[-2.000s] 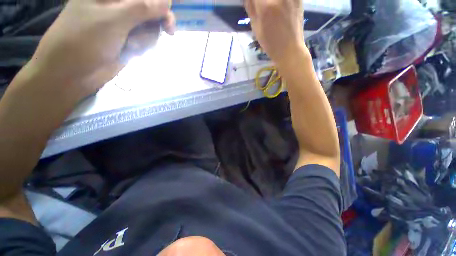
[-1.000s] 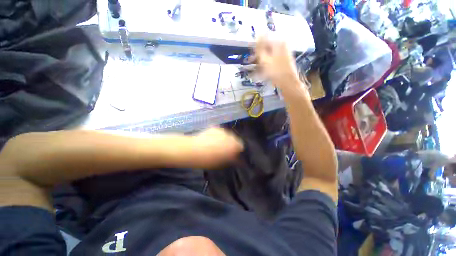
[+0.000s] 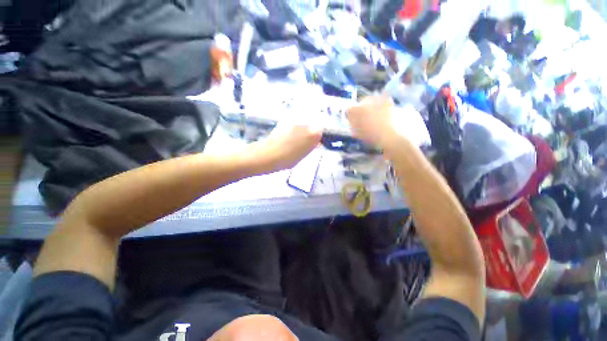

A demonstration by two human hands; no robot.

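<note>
My left hand [image 3: 293,143] is at the front of the pale sewing machine head [image 3: 266,120], blurred, with its fingers curled. My right hand [image 3: 373,121] is at the right part of the machine head, also blurred. What either hand holds, if anything, is hidden by glare and blur. A smartphone [image 3: 305,172] with a bright screen lies on the white table below my left hand. Yellow-handled scissors [image 3: 357,199] lie near the table's front edge. Dark cloth [image 3: 126,126] is heaped on the left of the table.
The table's front edge carries a printed ruler [image 3: 219,212]. A red basket [image 3: 512,250] stands at the right, below a bag in clear plastic [image 3: 496,156]. Dark cloth [image 3: 339,266] hangs below the table edge. Piles of cloth scraps fill the background.
My left hand has moved from below the table edge up to the machine head. My right hand stays at the machine's right part. The view has tilted up, showing more background.
</note>
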